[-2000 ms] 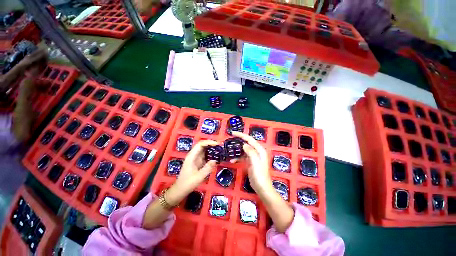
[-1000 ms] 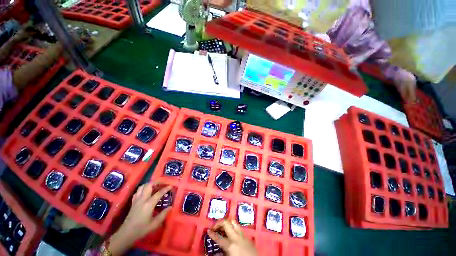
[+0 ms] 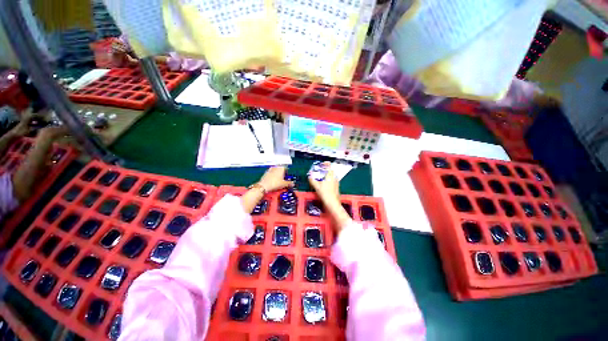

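The red working tray (image 3: pixel 257 291) lies before me, many pockets holding dark watch units. My left hand (image 3: pixel 272 181) is beyond its far edge, fingertips at a small dark watch unit (image 3: pixel 291 178) on the green mat; whether they grip it is not clear. My right hand (image 3: pixel 325 185) is beside it, its fingertips closed on a watch unit with a bright face (image 3: pixel 320 170). Another watch unit with blue lit dots (image 3: pixel 288 200) sits in the tray's far row, just below my left hand. My sleeves cover parts of the tray.
A filled red left tray (image 3: pixel 93 250) adjoins at left. A tray stack (image 3: pixel 437 234) stands at right beside white paper (image 3: pixel 393 193). A notebook (image 3: pixel 230 146) and test instrument (image 3: pixel 333 137) are ahead, with an overhead tray (image 3: pixel 327 106) on the instrument. Paper sheets (image 3: pixel 267 33) hang above.
Both hands have moved from the near tray pockets, where they were with dark units, to the mat beyond the tray. The view has tilted up, bringing the hanging sheets into sight.
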